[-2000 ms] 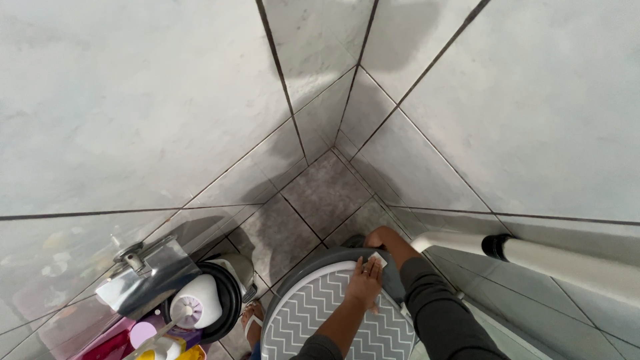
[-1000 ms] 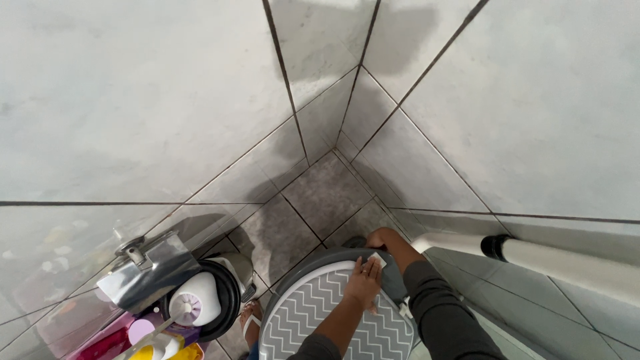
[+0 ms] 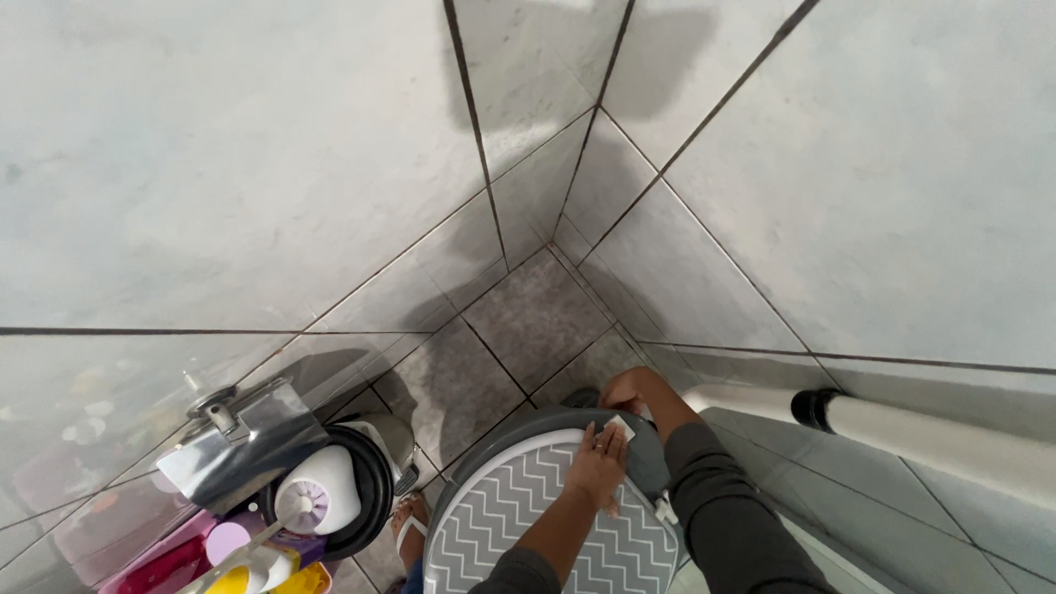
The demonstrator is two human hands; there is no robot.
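My left hand (image 3: 598, 466) lies palm down over the grey and white zigzag toilet lid (image 3: 536, 511), its fingertips holding a small white cloth or paper piece (image 3: 619, 427) against the grey rim. Just beyond it, my right hand (image 3: 631, 389) is bent down at the far outer side of the grey toilet (image 3: 495, 441). The fingers of that hand are partly hidden, so what they touch cannot be told. Dark sleeves cover both forearms.
A thick white pipe (image 3: 759, 400) with a black ring runs right. At lower left are a metal paper holder (image 3: 247, 450), a black-rimmed bin (image 3: 379, 495), a white brush holder (image 3: 338, 491) and coloured bottles. A sandalled foot (image 3: 408, 524) stands beside the toilet. Tiled walls meet ahead.
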